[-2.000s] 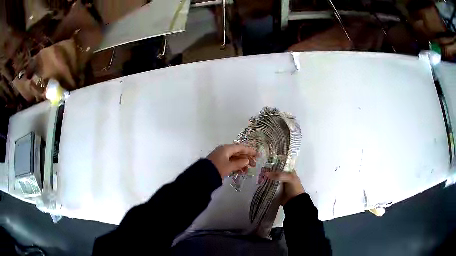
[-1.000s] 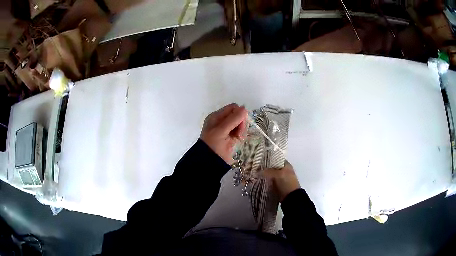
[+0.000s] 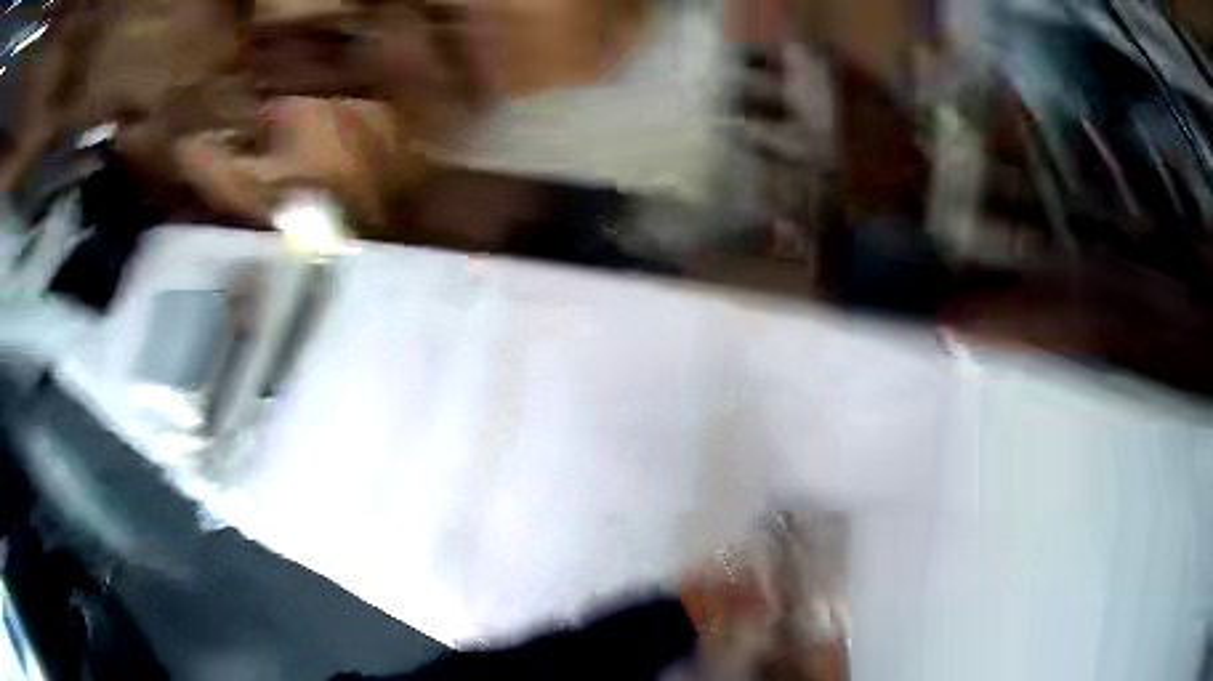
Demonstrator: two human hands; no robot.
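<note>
The whole view is strongly blurred. The strap bundle (image 3: 809, 565) shows as a grey-beige patch on the white table (image 3: 585, 439), low and right of centre, cut off by the bottom edge. My left hand (image 3: 725, 605), in a dark sleeve, is at the bundle's left side. Its fingers are too blurred to tell whether they grip anything. A small skin-toned patch at the bottom edge beside the bundle may be my right hand, but its shape and grip cannot be made out. Hooks and single straps are not distinct.
A box-like device with a grey flat top, likely the scale (image 3: 184, 339), stands at the left. A bright pale object (image 3: 309, 226) sits at the back edge by the gap between tables. Brown sheets (image 3: 333, 146) are heaped behind. Dark floor lies at lower left.
The view has swung left and blurred, so table and bundle sit lower and further right. My left hand, raised over the bundle a second ago, is now at the bottom edge.
</note>
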